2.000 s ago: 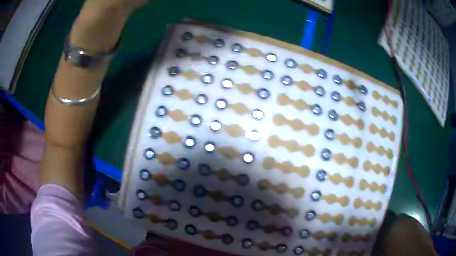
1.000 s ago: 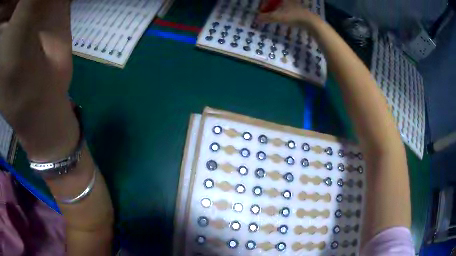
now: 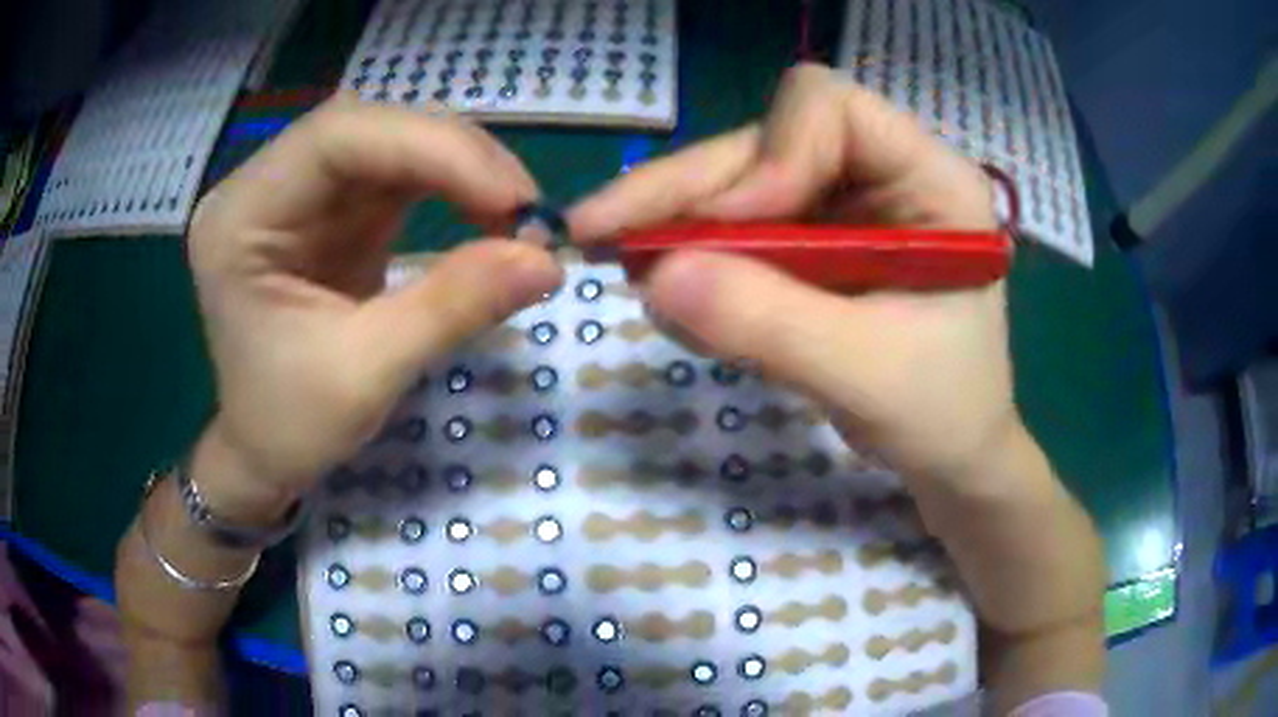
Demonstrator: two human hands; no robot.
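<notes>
My left hand (image 3: 344,287) pinches a small round part (image 3: 540,224) with a dark rim between thumb and index finger, above the far edge of the near tray. My right hand (image 3: 827,266) grips the red pen tool (image 3: 827,255), its tip pointing left and close to the part. Whether the tip touches the part cannot be told. The near parts tray (image 3: 568,700) lies below both hands, with silver-rimmed discs seated in rows and bare tan linked-circle shapes mostly at centre and right. The hands hide its far corners.
Other white trays lie at the far centre (image 3: 519,56), far left (image 3: 133,133) and far right (image 3: 967,119) on the dark-green mat (image 3: 98,378). Blue tape edges the mat. A light-green label (image 3: 1141,602) is at the right corner. Pink clothing (image 3: 35,616) shows at lower left.
My right hand has come back from the far tray and now holds the red pen tool. My left hand has moved in to the centre with a small part. The view has shifted.
</notes>
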